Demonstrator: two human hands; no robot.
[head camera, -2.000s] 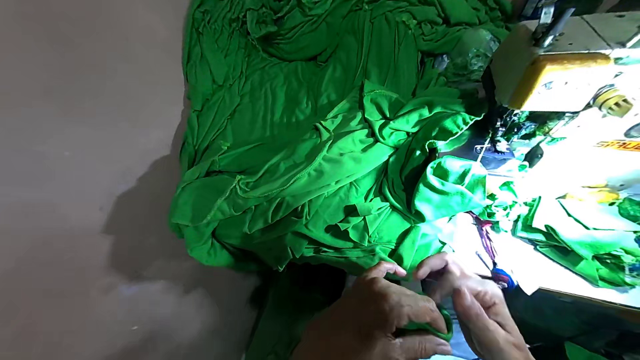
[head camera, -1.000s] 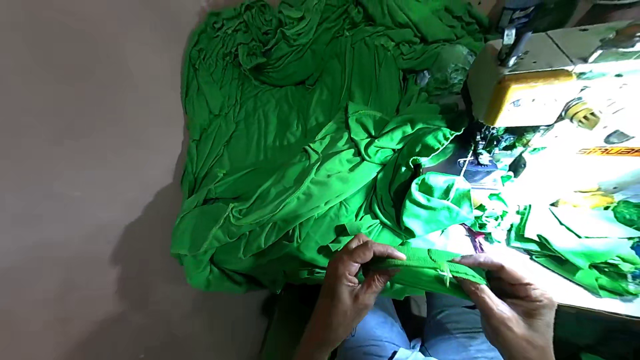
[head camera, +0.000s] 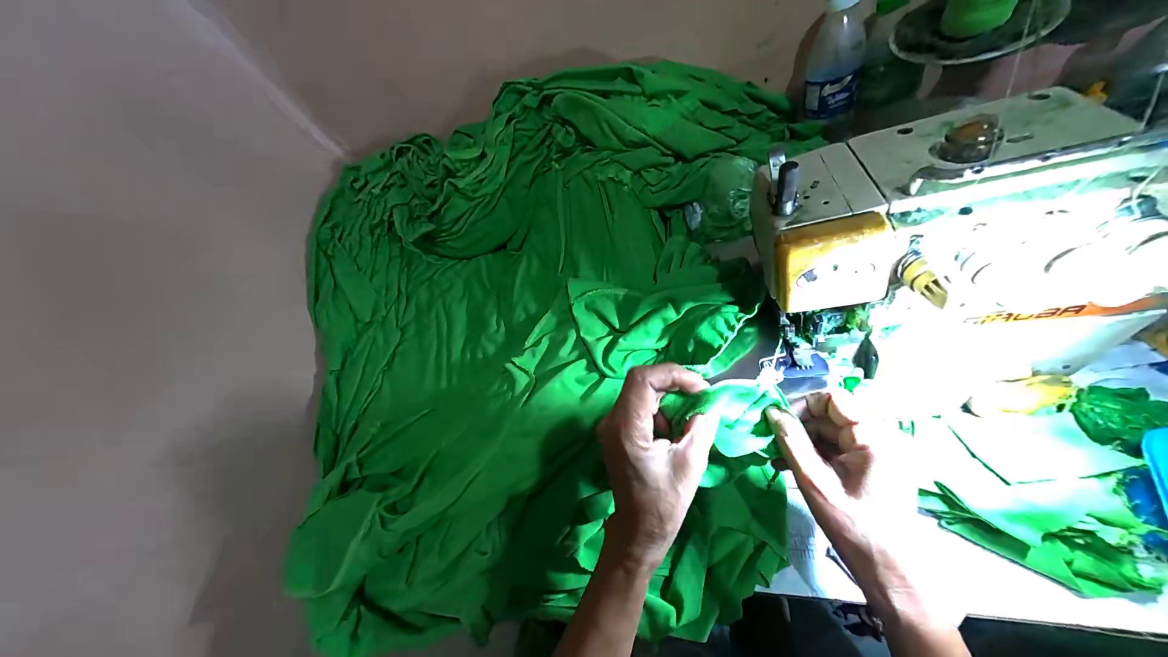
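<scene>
My left hand (head camera: 659, 447) pinches a folded piece of green fabric (head camera: 741, 420) between thumb and fingers. On the fabric's other side, my right hand (head camera: 826, 447) grips its edge with thumb and forefinger. Both hands are just in front of the needle and presser foot (head camera: 803, 358) of a sewing machine (head camera: 958, 201). Whether the fabric touches the presser foot cannot be told in the glare. A large heap of green fabric (head camera: 456, 365) spreads to the left, and some of it hangs below my hands.
Cut green pieces (head camera: 1049, 502) lie on the white machine table (head camera: 949, 566) at the right, by a blue object (head camera: 1157, 465). A plastic bottle (head camera: 833, 68) stands behind the machine, near a thread spool (head camera: 976, 14). A wall (head camera: 146, 319) bounds the left side.
Both hands have moved from over my lap up to the machine's needle area, with green fabric between them. The view has shifted and shows more of the machine.
</scene>
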